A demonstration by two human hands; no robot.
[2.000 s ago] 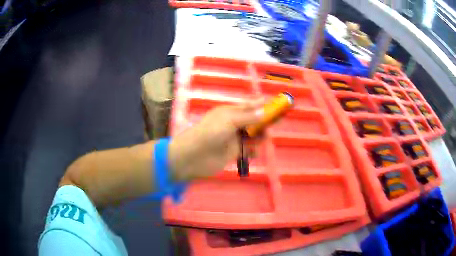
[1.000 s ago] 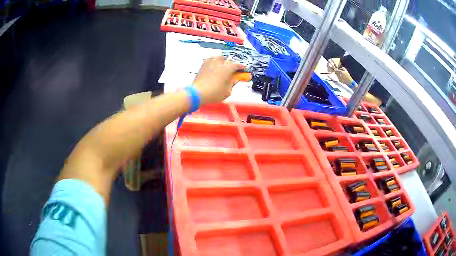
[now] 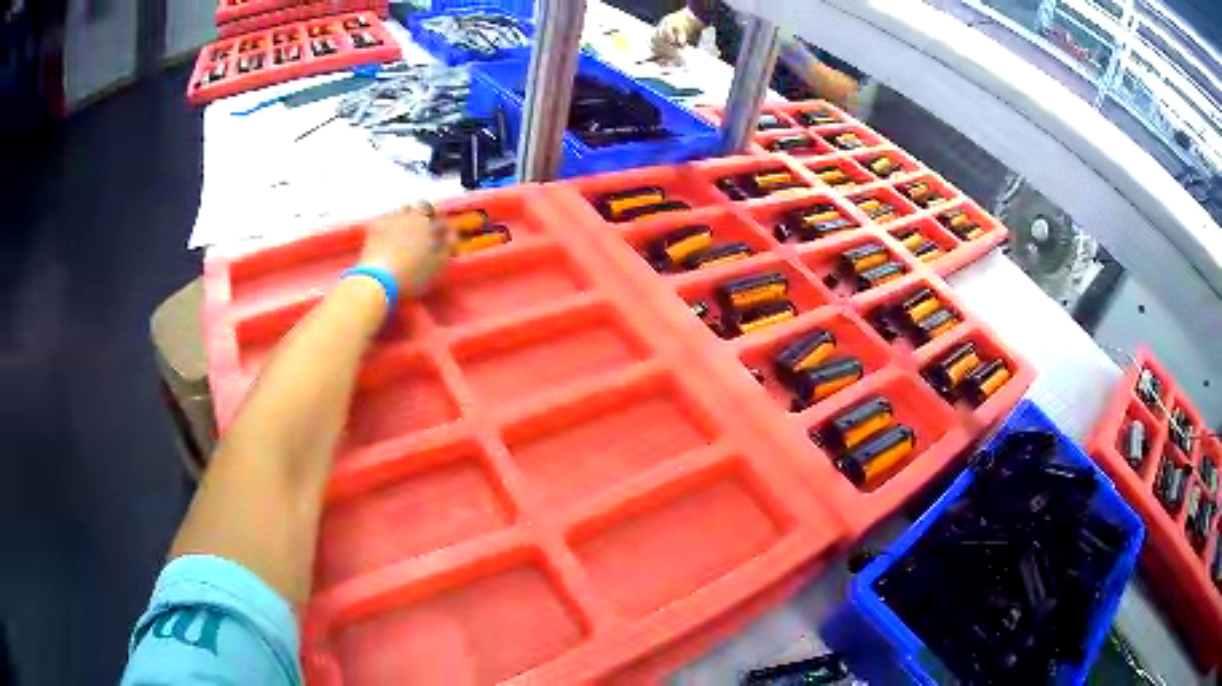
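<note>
My left hand (image 3: pixel 406 251), with a blue wristband, reaches over the far end of the mostly empty red compartment tray (image 3: pixel 432 318). Its fingertips are at the left end of two black-and-orange pieces (image 3: pixel 480 233) lying side by side in the far right compartment. The fingers hide that end, and I cannot tell if they still grip a piece. The tray's other compartments that show are empty. My right hand is not in view.
A second red tray (image 3: pixel 734 351) of black-and-orange pairs adjoins on the right. A blue bin (image 3: pixel 998 570) of black shells is lower right. Another blue bin (image 3: pixel 610 121) and metal posts (image 3: pixel 548 91) are behind. A person's hand (image 3: pixel 680 30) is across the bench.
The view has swung right. My left hand has moved from beyond the tray to its far right compartment with the orange piece. Two pieces now show there, where one lay before.
</note>
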